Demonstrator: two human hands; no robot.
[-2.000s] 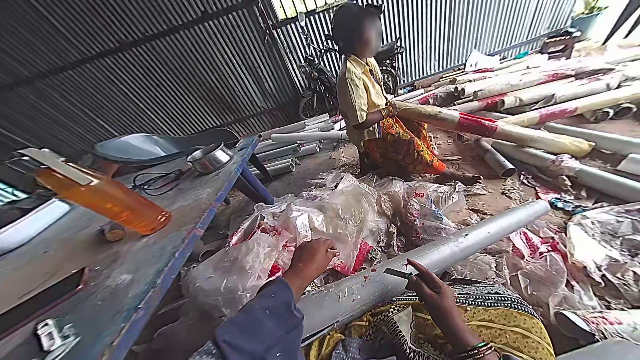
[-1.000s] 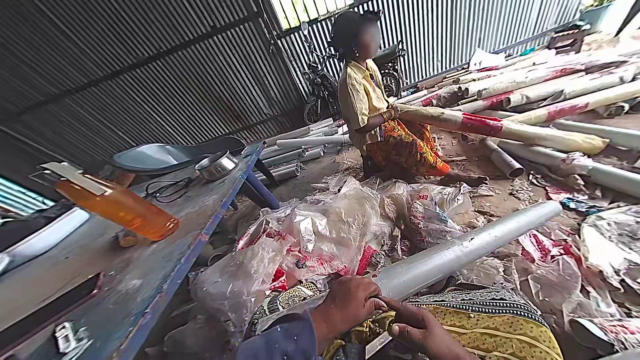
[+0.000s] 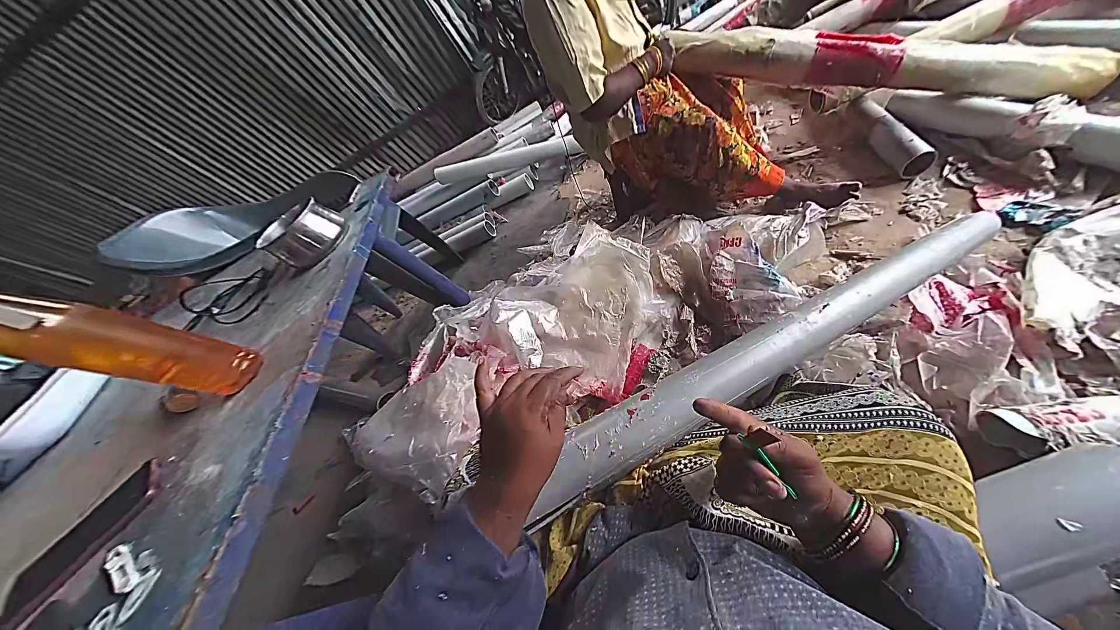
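Note:
A long grey plastic pipe [image 3: 770, 341] lies slantwise across my lap, with red specks on its surface near my hands. My left hand [image 3: 525, 420] is raised at the pipe's near left side, fingers spread and nothing in them; whether it touches the pipe I cannot tell. In my right hand [image 3: 774, 472], right of the pipe, is a small thin tool [image 3: 768, 457] with a green edge and a dark part, its kind unclear. The index finger of that hand points out toward the pipe. Crumpled clear plastic film [image 3: 569, 306] with red print lies beyond my left hand.
A blue-edged table [image 3: 293, 420] at left bears an orange bottle [image 3: 149, 346], a steel pot [image 3: 302, 234] and a black cable [image 3: 229, 297]. Ahead, a person [image 3: 595, 96] sits holding a wrapped pipe [image 3: 945, 66]. More pipes [image 3: 481, 197] lie behind and at right.
My hands were close together over the pipe a second ago and are now apart, the left one lifted with fingers spread. The view has tilted down.

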